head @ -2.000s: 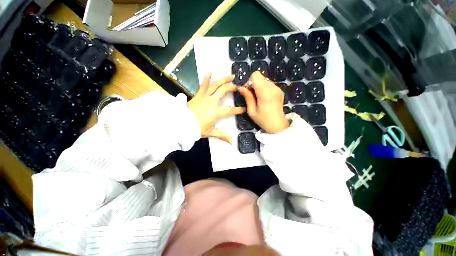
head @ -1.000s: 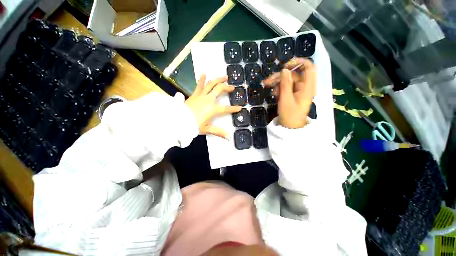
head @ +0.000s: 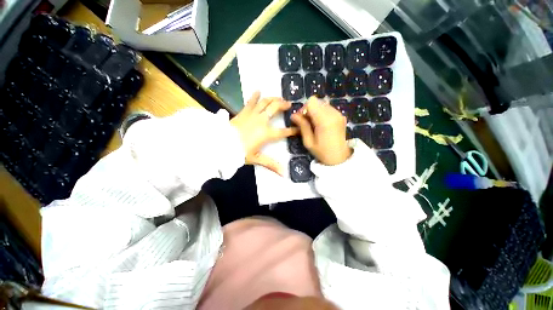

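Note:
Rounded black moulded parts (head: 335, 57) with shiny dots stand in rows on a white board (head: 267, 66). My left hand (head: 261, 132) lies palm down at the board's left side, fingers spread, index and middle fingertips at the leftmost column; it holds nothing. My right hand (head: 324, 127) is over the third and fourth rows, fingertips pinched together beside my left fingertips at a left-column part. A thin stick-like tool is in the pinch, mostly hidden by the fingers; its kind is unclear. My right hand and sleeve cover several parts in the lower rows.
Stacked black parts (head: 57, 115) stand left, more (head: 500, 242) at lower right. A carton (head: 173, 42) with strips and a pale yellow stick (head: 242, 45) lie beyond the board. Right are yellow tape strips (head: 438, 137), scissors (head: 474, 163), a blue pen-like tool (head: 465, 181) and white plastic pieces (head: 441, 212).
My right hand moved right over the middle columns, then came back left to the left column, now pinching slightly lower than at first. My left hand stays almost in place on the board.

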